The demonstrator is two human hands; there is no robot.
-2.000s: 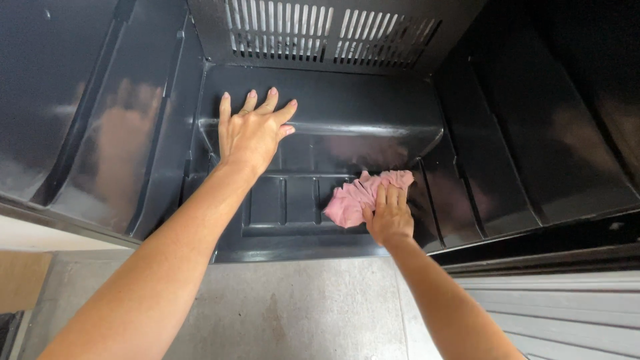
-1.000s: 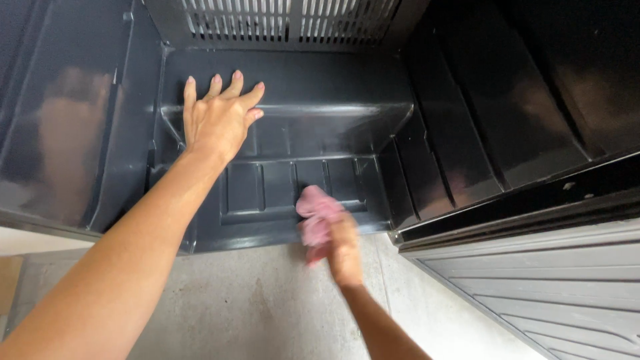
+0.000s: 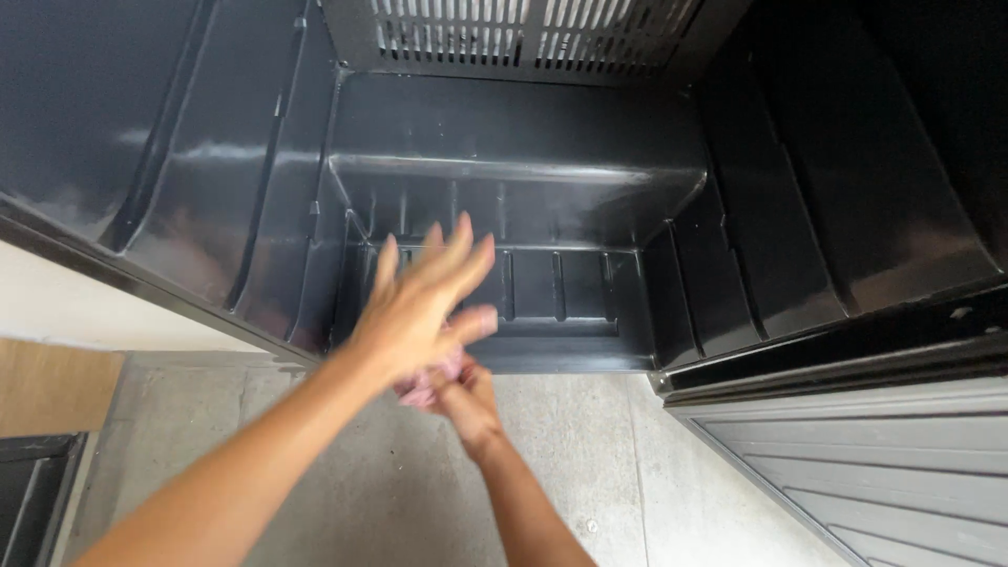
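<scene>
A crumpled pink cloth (image 3: pixel 425 386) is bunched in my right hand (image 3: pixel 468 402), just outside the front edge of a black plastic-lined cabinet, which looks like a refrigerator interior. My left hand (image 3: pixel 417 307) is slightly blurred, fingers spread, above the cloth and partly in front of it; whether it touches the cloth cannot be told. Beyond the hands lie the cabinet's ribbed bottom (image 3: pixel 535 283) and a raised black step (image 3: pixel 512 118) behind it.
Ribbed black side walls rise at left (image 3: pixel 220 189) and right (image 3: pixel 787 197). A slotted panel (image 3: pixel 528 39) stands at the back. A grey ribbed door (image 3: pixel 866 472) is at lower right, above a grey floor (image 3: pixel 551 488). A wooden surface (image 3: pixel 55 386) shows at left.
My left hand has left the raised step and come down close to my right hand. The right hand, with the pink cloth, has moved off the cabinet's bottom and past its front edge.
</scene>
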